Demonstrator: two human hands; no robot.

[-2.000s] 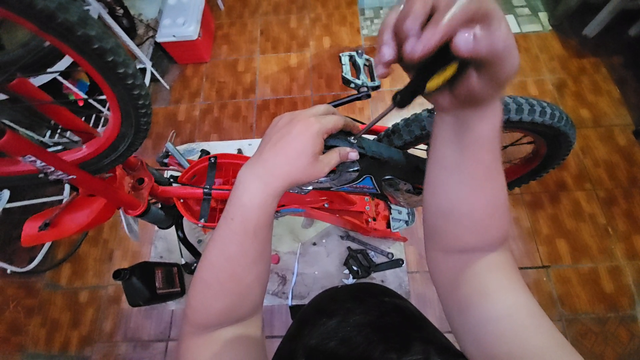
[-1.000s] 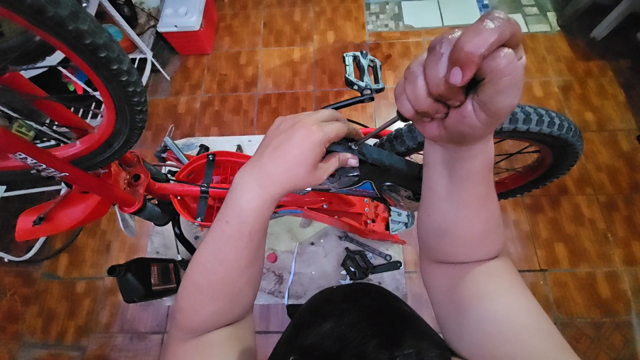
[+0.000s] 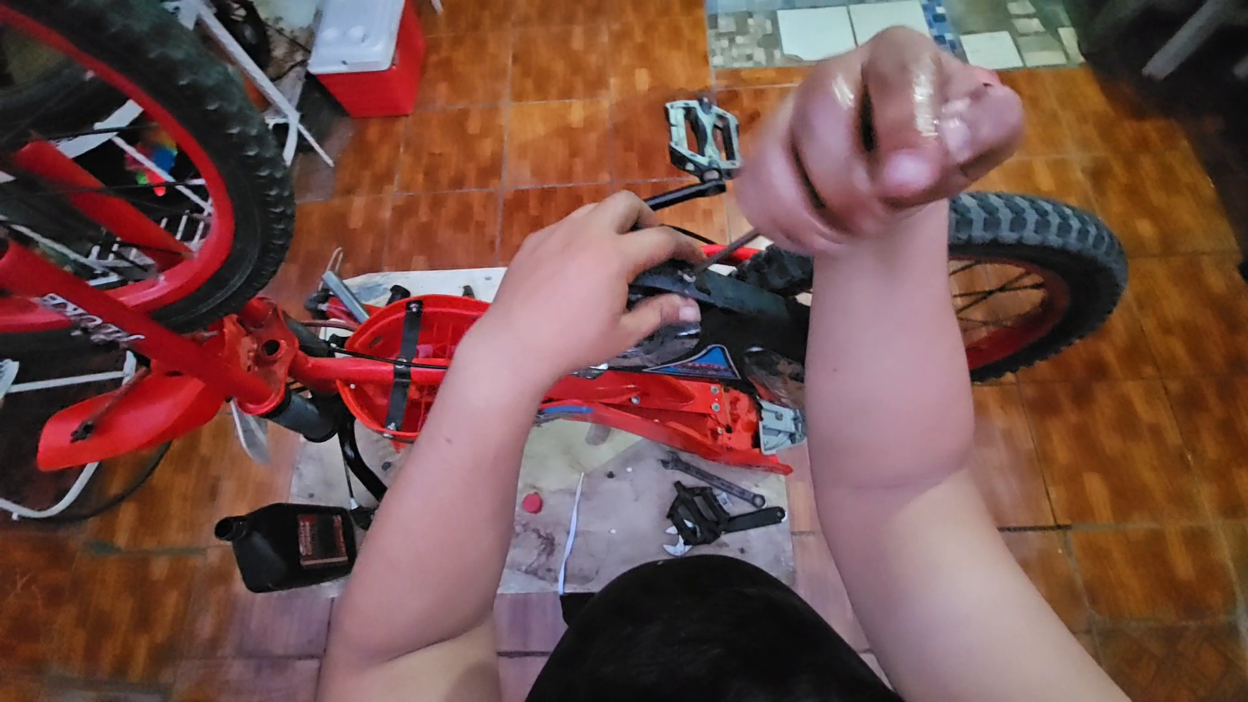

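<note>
A red child's bicycle (image 3: 370, 370) lies upside down or on its side across a stained board. My left hand (image 3: 595, 283) rests on the black chain guard (image 3: 751, 297), thumb and fingers spread around its front end. My right hand (image 3: 877, 146) is closed around a screwdriver; its handle is hidden in the fist, and the metal shaft (image 3: 731, 251) slants down to the chain guard beside my left fingertips. A platform pedal (image 3: 703, 138) on its crank stands beyond my hands. The knobby rear tire (image 3: 1053, 219) is behind my right forearm.
On the stained board (image 3: 624, 526) lie a wrench (image 3: 717, 480), a loose black pedal (image 3: 696, 514) and an adjustable wrench (image 3: 756, 519). A black bottle (image 3: 283, 548) is at the lower left. The front wheel (image 3: 268, 195) rises at the left, near a red cooler (image 3: 375, 78).
My right hand has turned over the screwdriver, hiding the black and yellow handle seen two seconds ago. My left hand stays on the chain guard.
</note>
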